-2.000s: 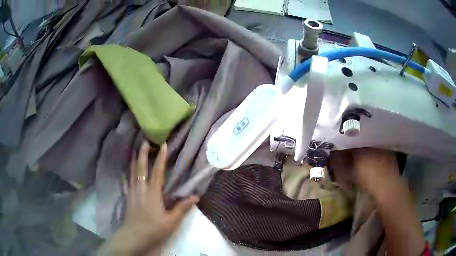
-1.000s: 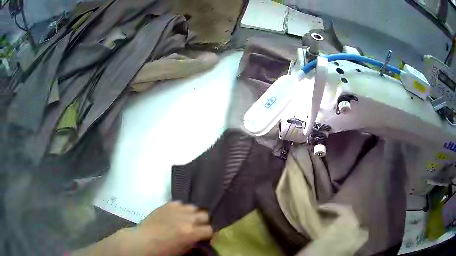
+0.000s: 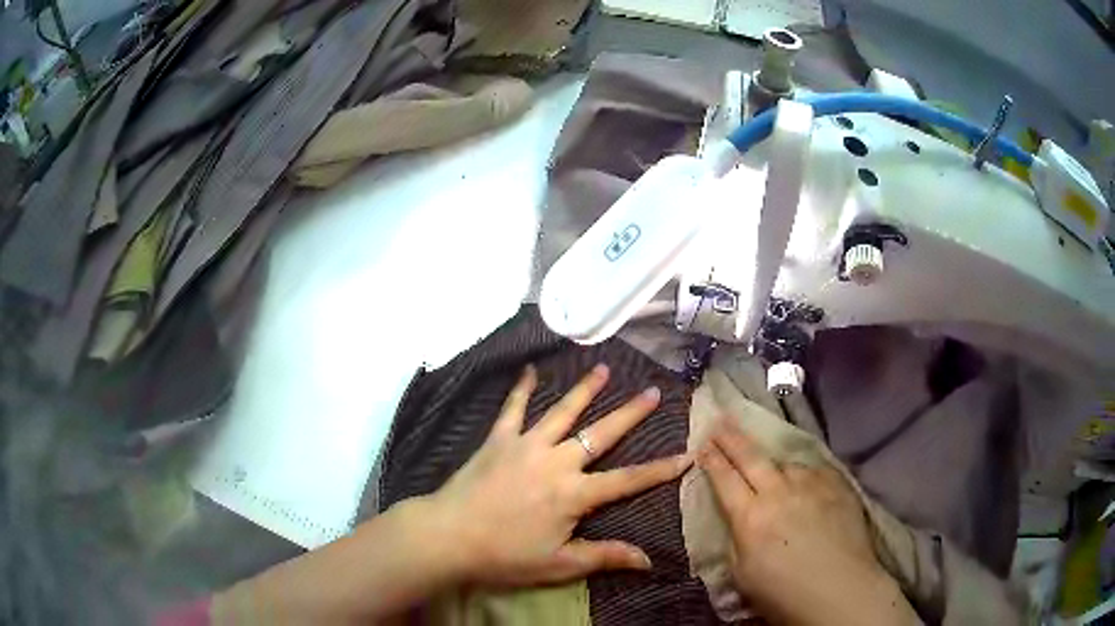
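Observation:
My left hand (image 3: 538, 489) lies flat, fingers spread, on the dark ribbed cloth (image 3: 471, 422). It wears a ring and holds nothing. My right hand (image 3: 801, 526) rests on the beige piece (image 3: 721, 410), fingers close together, fingertips near its left edge; its thumb is hidden, so I cannot tell if it pinches the cloth. The beige piece lies along the dark cloth and runs up to the presser foot (image 3: 697, 361). Olive-green cloth (image 3: 526, 605) shows below my left hand. Mauve-grey cloth (image 3: 929, 428) lies right of the needle area and behind it.
The white sewing machine head (image 3: 954, 232) stands at the right, with a blue hose (image 3: 856, 103) over it and a white oblong attachment (image 3: 630, 251) on its left. Grey, brown and green cut pieces (image 3: 245, 135) lie at the back left, beside the white table (image 3: 379, 269).
My left hand has moved from the bottom edge up onto the ribbed cloth and spread open. My right hand, unseen a second ago, is now on the beige piece. The green cloth is mostly covered.

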